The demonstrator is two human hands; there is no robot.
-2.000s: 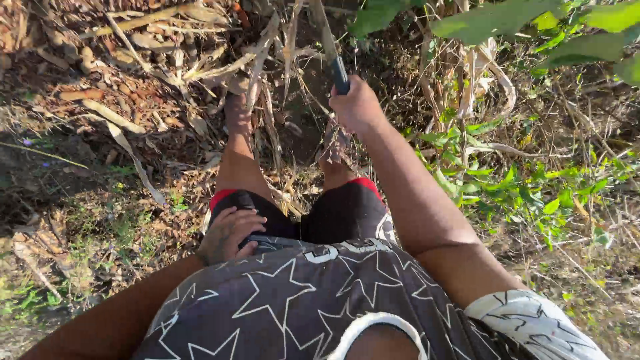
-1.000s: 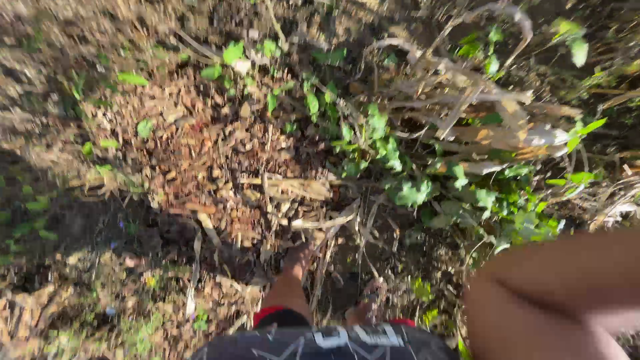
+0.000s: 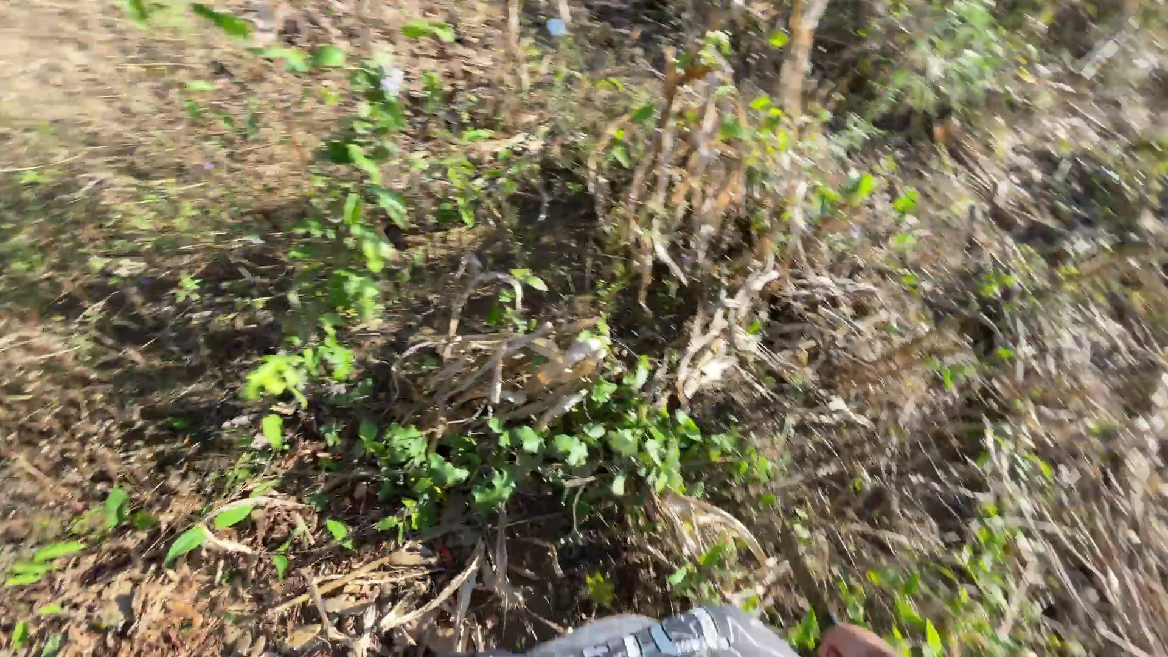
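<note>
At the bottom edge, right of centre, part of my right hand (image 3: 855, 641) shows, blurred and cut off by the frame. A dark, narrow length of a long tool (image 3: 805, 579) rises from it toward the upper left, among dry stalks and leaves; its far end cannot be made out. Beside the hand is the grey printed shirt (image 3: 675, 634) on my body. My left hand is out of sight. Ahead lie a low green leafy vine (image 3: 566, 447) and a heap of dry, bent stems (image 3: 511, 365).
A clump of cut, upright stalks (image 3: 693, 164) stands farther ahead, near a thin trunk (image 3: 800, 55). Dry brush (image 3: 1031, 420) covers the right side. Leafy shoots (image 3: 365, 210) rise left of centre. Brown leaf litter (image 3: 164, 557) and loose dry stems (image 3: 392, 584) lie at lower left.
The view has swung up and ahead. My left hand, on my thigh two seconds ago, has left the view. My right arm, large at the right a second ago, now shows only part of the hand.
</note>
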